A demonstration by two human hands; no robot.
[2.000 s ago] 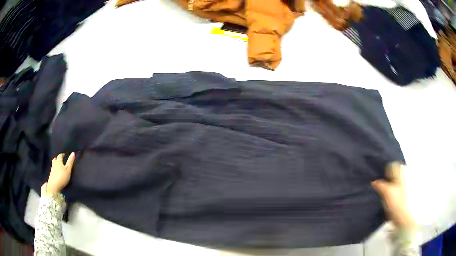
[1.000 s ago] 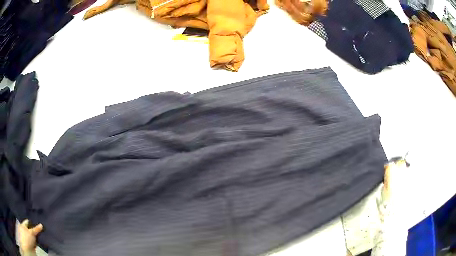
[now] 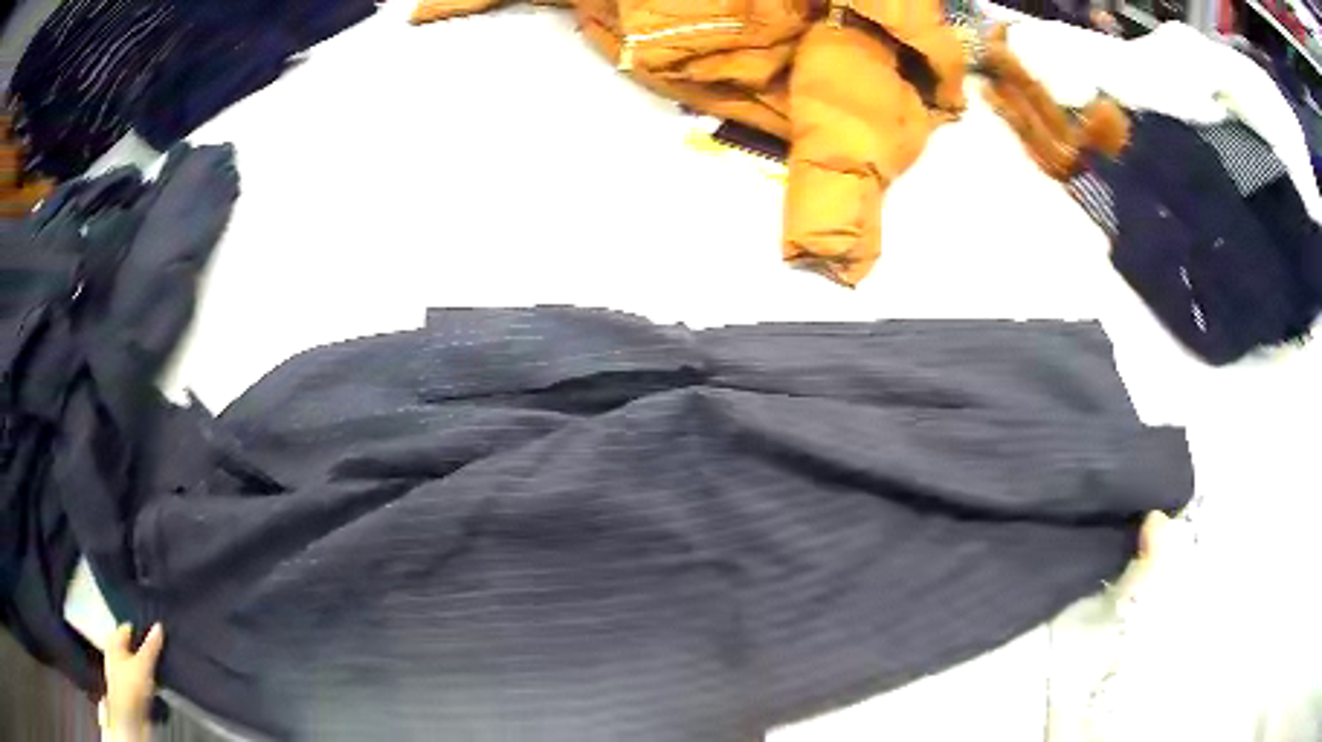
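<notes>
Dark pinstripe trousers (image 3: 624, 536) lie spread sideways across the white table, with folds running along the legs and their near edge cut off by the bottom of the picture. My left hand (image 3: 131, 674) is at the lower left, small, with its fingers on the left end of the cloth, gripping its edge. My right hand (image 3: 1153, 536) is at the right leg end; only a small part shows, its fingers at the corner of the cloth and partly hidden by it. The right sleeve is washed out against the table. No snips can be made out.
A pile of dark garments (image 3: 87, 348) lies at the left edge, touching the trousers. An orange padded jacket (image 3: 841, 160) lies at the far side, beside brown fur trim (image 3: 1037, 109). A dark textured garment (image 3: 1225, 239) is at the far right. More dark striped cloth (image 3: 189, 58) is far left.
The near leg end at right now sticks out beyond the far one, and the folds have shifted. My right hand has gone from a blurred reach to the cloth's corner. The camera view has shifted.
</notes>
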